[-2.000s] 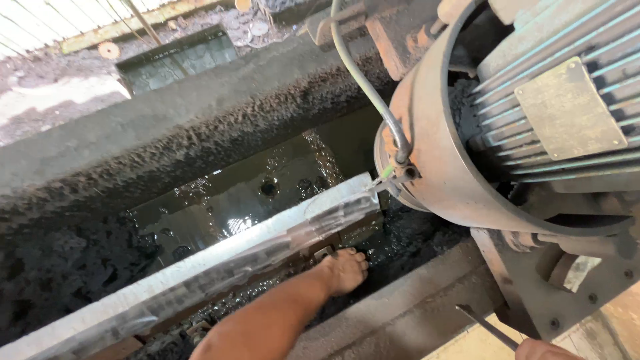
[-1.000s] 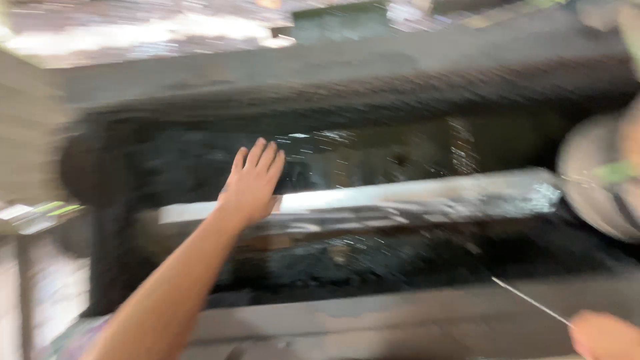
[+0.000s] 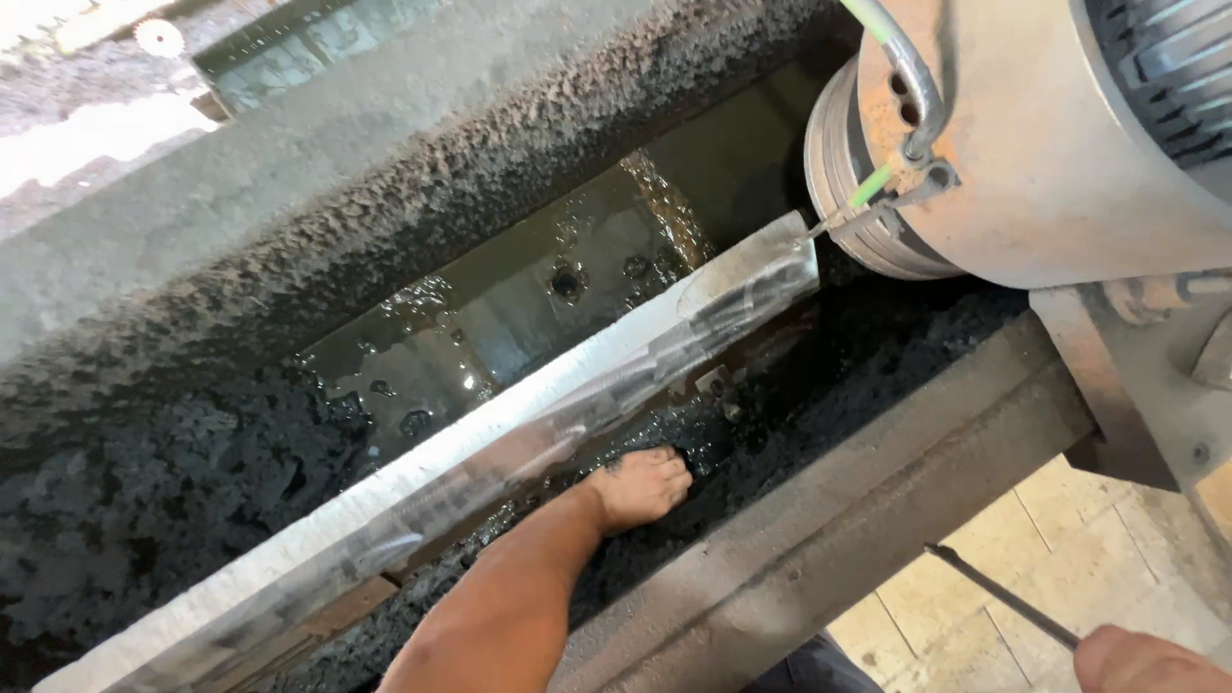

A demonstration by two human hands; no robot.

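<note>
My left hand (image 3: 643, 489) reaches down into the trough beside the long metal bar (image 3: 539, 404), its fingers curled at the wet black sludge (image 3: 760, 457); the fingertips are partly hidden, and whether they grip anything cannot be told. At the bottom right corner my right hand (image 3: 1150, 664) holds a thin dark metal rod (image 3: 1006, 597), which points up and left over the floor. The bar lies slantwise across the trough, bright on its upper edge and ground along its side. A hose with a green end (image 3: 874, 183) points at the bar's far end.
A large round machine housing (image 3: 1011, 144) with a finned motor (image 3: 1169, 77) stands at the upper right. The trough's near steel edge (image 3: 828, 491) runs diagonally, with floor tiles (image 3: 905, 616) beyond. Its far wall (image 3: 385, 212) is crusted with grit. Shallow dark liquid lies around a plate with holes (image 3: 510, 308).
My left hand was over the bar's left part, fingers spread, one second ago; now it is down on the near side of the bar. The right hand still holds the rod.
</note>
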